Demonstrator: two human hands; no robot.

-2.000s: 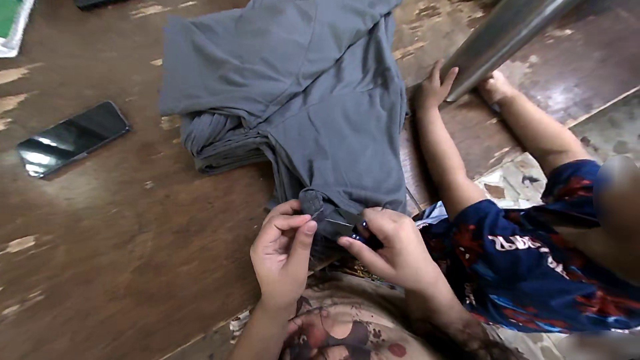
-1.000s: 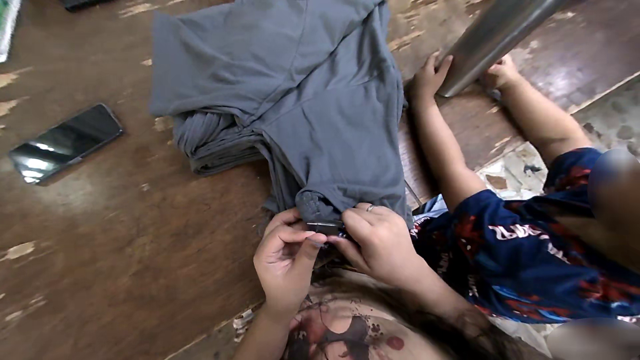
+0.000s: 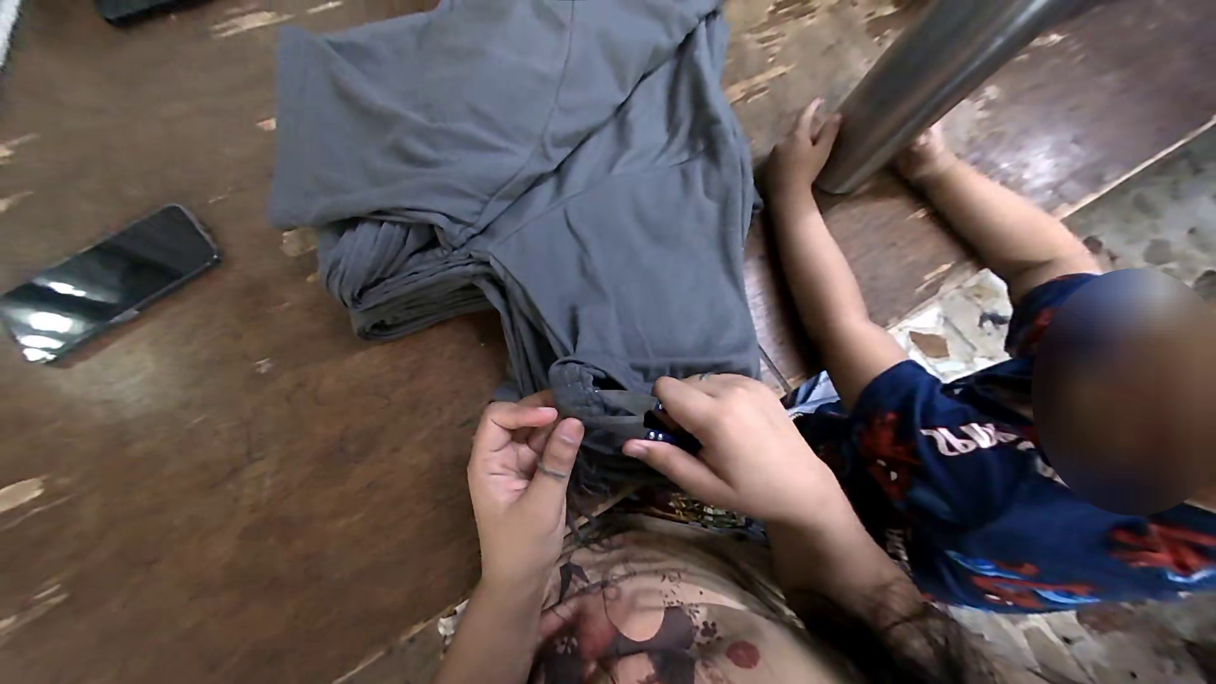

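Note:
A grey garment (image 3: 627, 256) lies over folded grey cloth on the table, its narrow hemmed end (image 3: 575, 385) hanging near the front edge. My right hand (image 3: 736, 442) grips small thread snips (image 3: 657, 423), with a dark, white-dotted handle and thin blades pointing left across the hem. At the left of that end is my left hand (image 3: 522, 465), palm partly up, thumb and forefinger close together; whether a thread is between them cannot be made out. A thin dark band circles the left thumb, and a ring is on the right hand.
A smartphone (image 3: 109, 285) lies at the left on the worn wooden table (image 3: 285, 532). At the right another person's hand (image 3: 803, 157) rests by a metal post (image 3: 921, 85); that person wears a dark blue patterned shirt (image 3: 959, 484). A dark object (image 3: 142, 8) is at the top left.
Compared with one second ago, my right hand has drawn a little to the right from my left fingers, and the snips show more. The other person's hands stay by the post.

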